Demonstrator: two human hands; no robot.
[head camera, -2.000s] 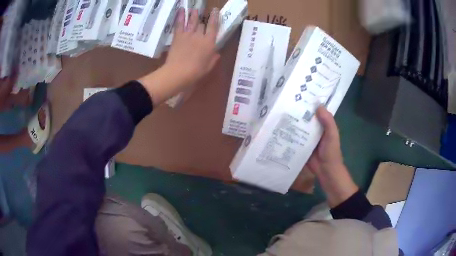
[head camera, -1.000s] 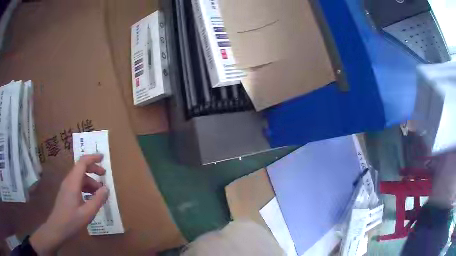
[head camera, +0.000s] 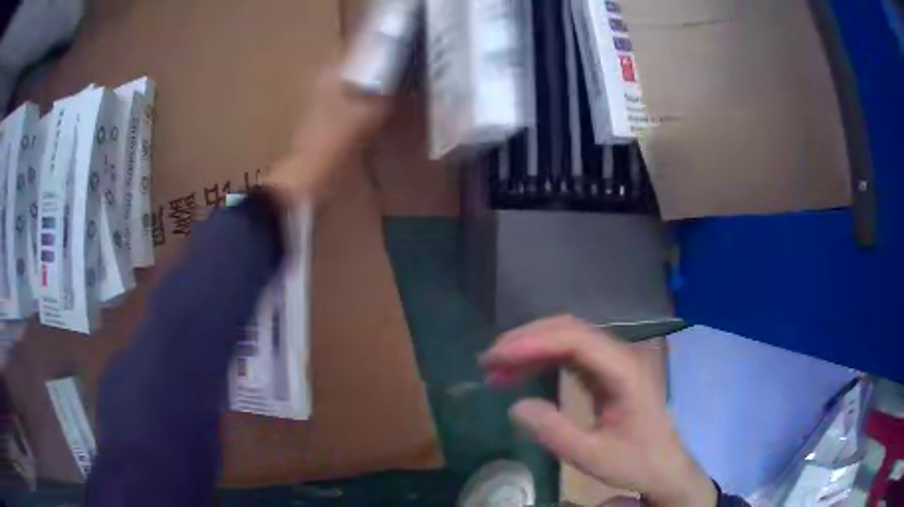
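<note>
My left hand (head camera: 337, 129), blurred, reaches over the cardboard sheet (head camera: 347, 426) with its fingers around the end of a white retail box (head camera: 382, 50). Another blurred retail box (head camera: 476, 79) lies beside it at the near side of the rollers. My right hand (head camera: 595, 401) is empty with fingers apart and curved, low in front of the grey machine frame. A retail box (head camera: 273, 347) lies on the cardboard, partly hidden by my left sleeve. A row of overlapping retail boxes (head camera: 74, 218) stands at the left.
Black rollers (head camera: 555, 149) in a grey metal frame (head camera: 580, 257) carry one retail box (head camera: 607, 69) beside a brown cardboard flap (head camera: 743, 119). A blue machine panel (head camera: 783, 287) is at the right. A lavender-blue sheet (head camera: 753, 396) lies at lower right. A shoe (head camera: 499, 485) shows at the bottom.
The view has swung left. My left hand has moved up from the lying box and now grips another box. My right hand, earlier at the far right with a white box, is now empty.
</note>
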